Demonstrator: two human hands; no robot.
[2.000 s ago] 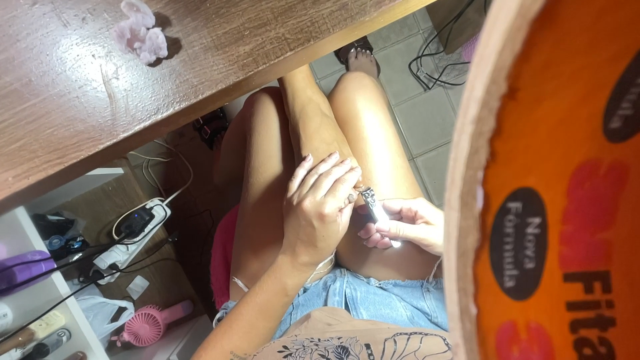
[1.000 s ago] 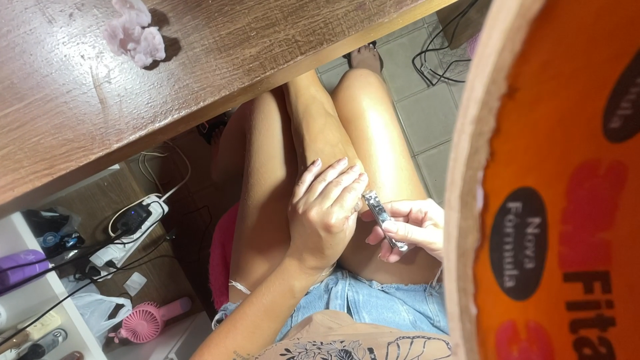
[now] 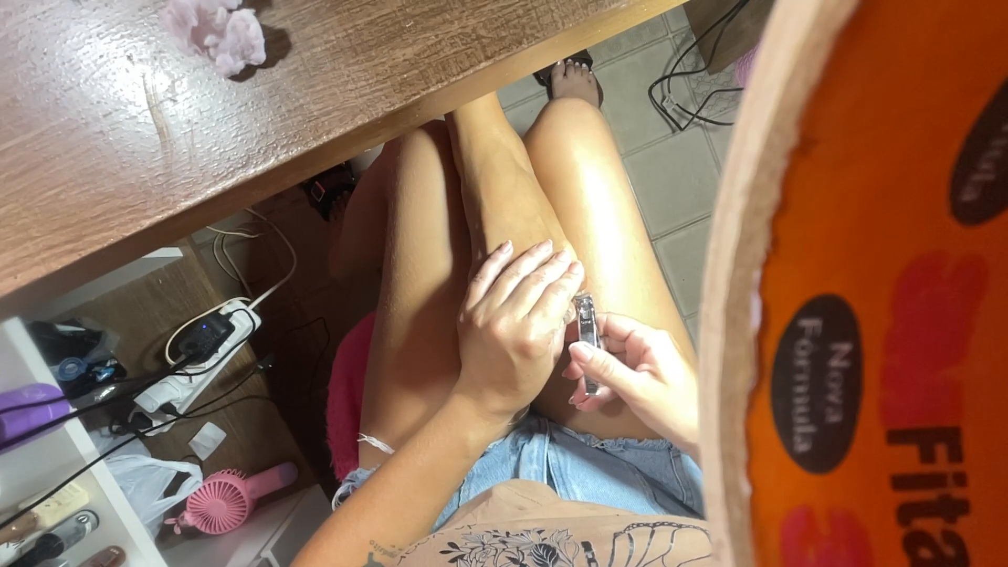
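My right hand holds a metal nail clipper between thumb and fingers, its jaw end pointing up toward the toes. My left hand is laid over the front part of another person's foot, which rests between my thighs; the fingers cover most of the toes. The clipper's jaws are right beside my left fingertips, at the outer edge of the foot. Whether the jaws touch a nail is hidden.
A wooden table crosses the upper left, with pink fluffy material on it. A large roll of tape blocks the right side. Lower left are a power strip, cables, a pink handheld fan and a drawer of items.
The nail clipper has turned in my right hand and now stands nearly upright in view, where it slanted a second ago. My left hand stays on the foot.
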